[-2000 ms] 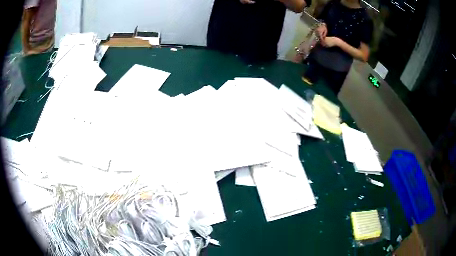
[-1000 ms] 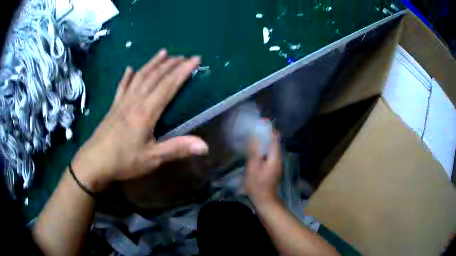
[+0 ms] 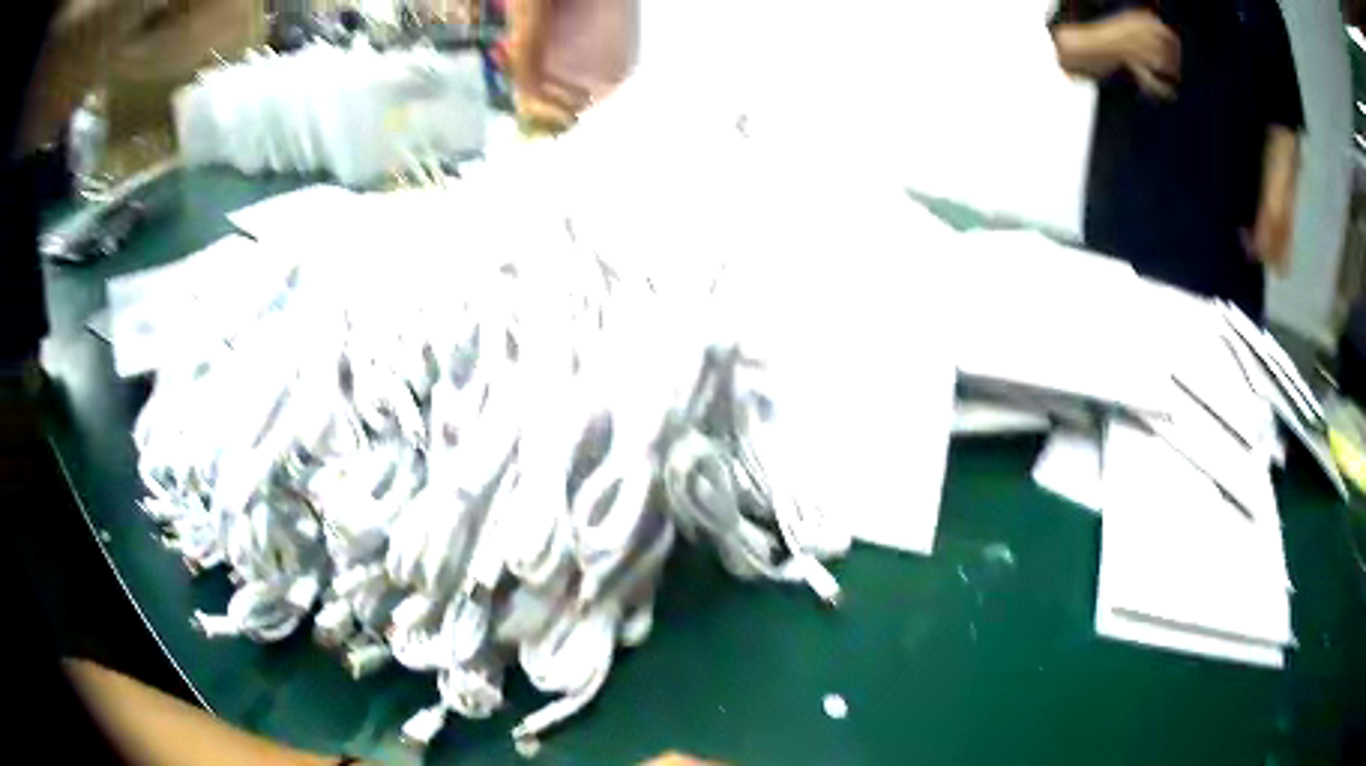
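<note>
A large heap of white coiled cables [image 3: 495, 434] lies in front of me on the dark green table [image 3: 974, 644], with small plugs hanging at its lower edge. White panels [image 3: 854, 344] lie behind and beside the heap, washed out by bright light. My left forearm enters at the lower left, with a dark band at the cut-off wrist; my left hand is out of the picture. Only a small sliver of my right hand [image 3: 682, 760] shows at the bottom edge, so its fingers and anything in them are hidden.
White panels [image 3: 1191, 546] are stacked at the right. A dense white row of upright items [image 3: 337, 112] stands at the far left. A person in dark clothes [image 3: 1191, 150] stands behind the table, and another person's arm [image 3: 532, 60] shows at the back. A white scrap [image 3: 835, 705] lies near the front.
The view has swung up and left from the carton to the cable heap. My left hand has gone out of view, and my right hand is almost wholly cut off.
</note>
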